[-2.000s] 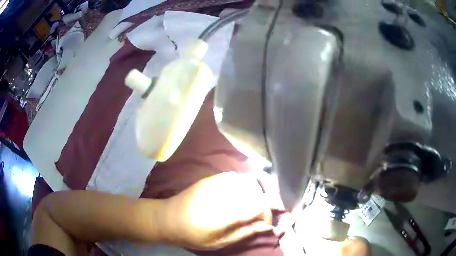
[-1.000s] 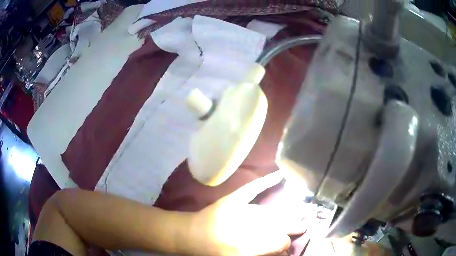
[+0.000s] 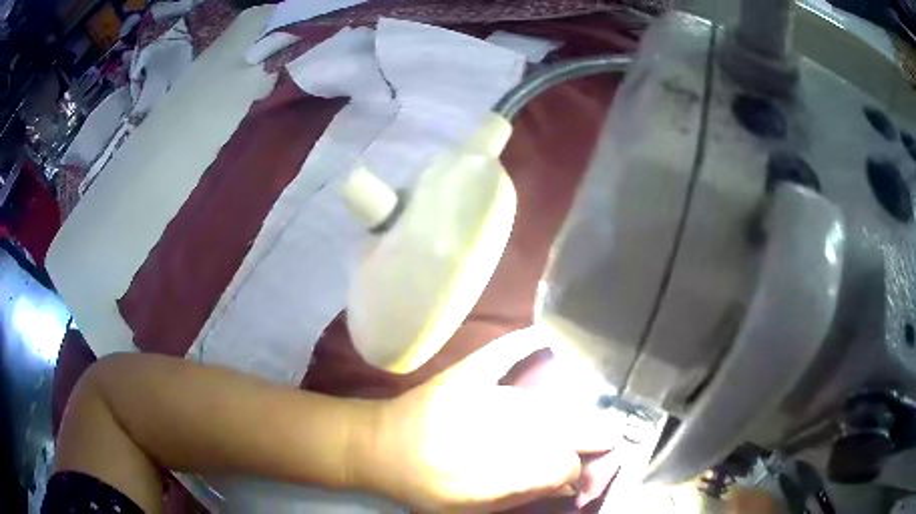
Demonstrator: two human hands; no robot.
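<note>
The maroon fabric panel (image 3: 227, 213), with white interfacing (image 3: 291, 263) on part of it, lies across the table and runs under the machine head (image 3: 643, 231). My left hand (image 3: 492, 437) is on the maroon cloth just left of the presser foot (image 3: 631, 420), holding it down; a fold of cloth shows at its fingertips. Strong glare hides most of its fingers. Of my right hand only a small blurred skin-coloured patch (image 3: 755, 500) shows at the bottom edge, right of the needle area; its grip is hidden.
A cream lamp (image 3: 432, 261) on a grey gooseneck hangs above the cloth, left of the machine head. The pale extension board (image 3: 105, 241) is at left. Flecked fabric and white pieces lie at the far side. Dark snips (image 3: 804, 490) lie at lower right.
The view has shifted, so the machine head and lamp sit further right than two seconds ago. My left hand stays on the cloth by the presser foot, its thumb and forefinger now spread apart.
</note>
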